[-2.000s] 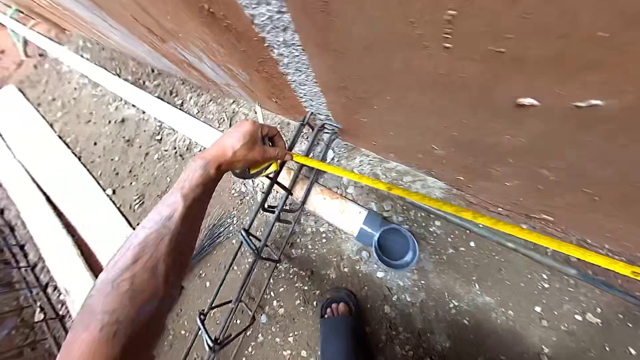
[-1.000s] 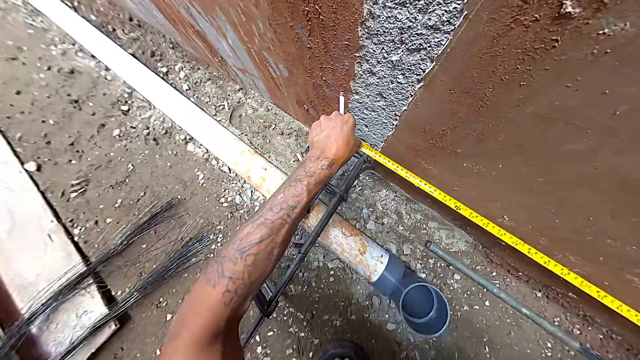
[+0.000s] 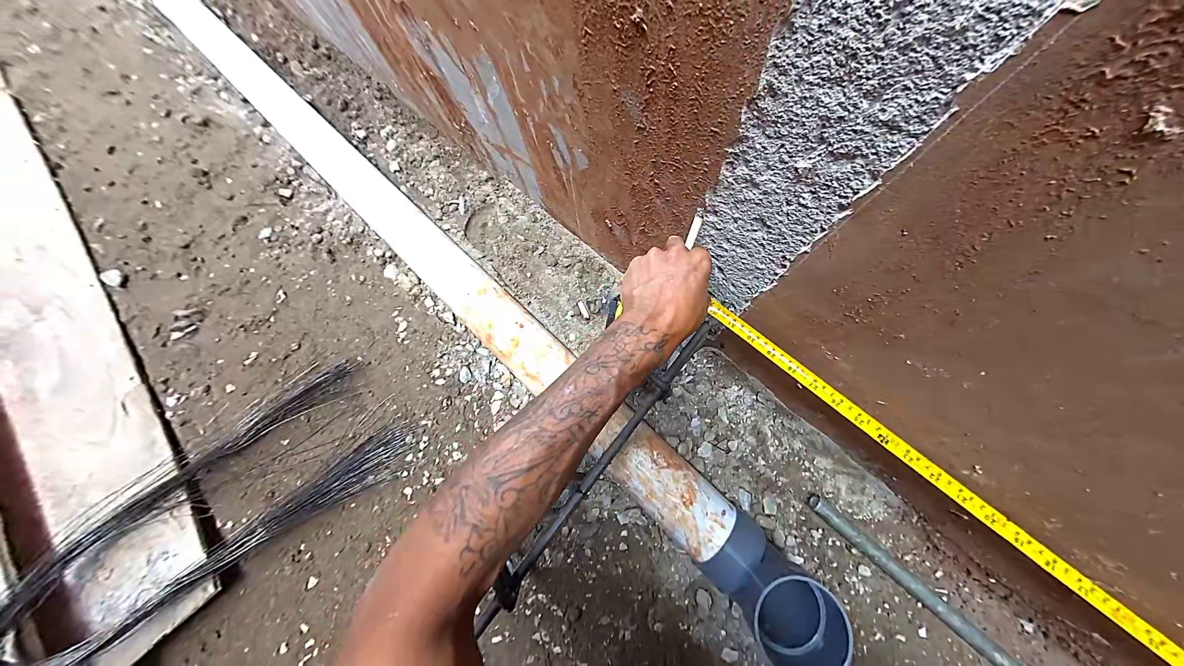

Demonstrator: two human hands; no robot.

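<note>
My left hand [image 3: 666, 287] is closed around a tape measure [image 3: 612, 311], whose case shows only in part at the hand's left side. The yellow tape blade [image 3: 869, 427] runs from the hand down to the lower right, along the foot of the brown wall. A thin white stick [image 3: 695, 229] pokes up from the top of the fist, near the rough grey strip [image 3: 805, 139] of the wall. Beneath my wrist and forearm lies a steel rebar cage [image 3: 610, 453], partly hidden by the arm. My right hand is out of view.
A long white pipe [image 3: 370, 194] with a stained end [image 3: 671, 486] crosses under the arm to a grey pipe elbow [image 3: 800, 615]. A metal rod [image 3: 911, 583] lies lower right. Bundled thin wires [image 3: 305, 495] rest across a pale board [image 3: 83, 324] at left. Gravel covers the ground.
The white stick, not visible two seconds ago, showed above the fist one second ago and still does. The view has shifted, bringing wires in at left and the foot out of sight.
</note>
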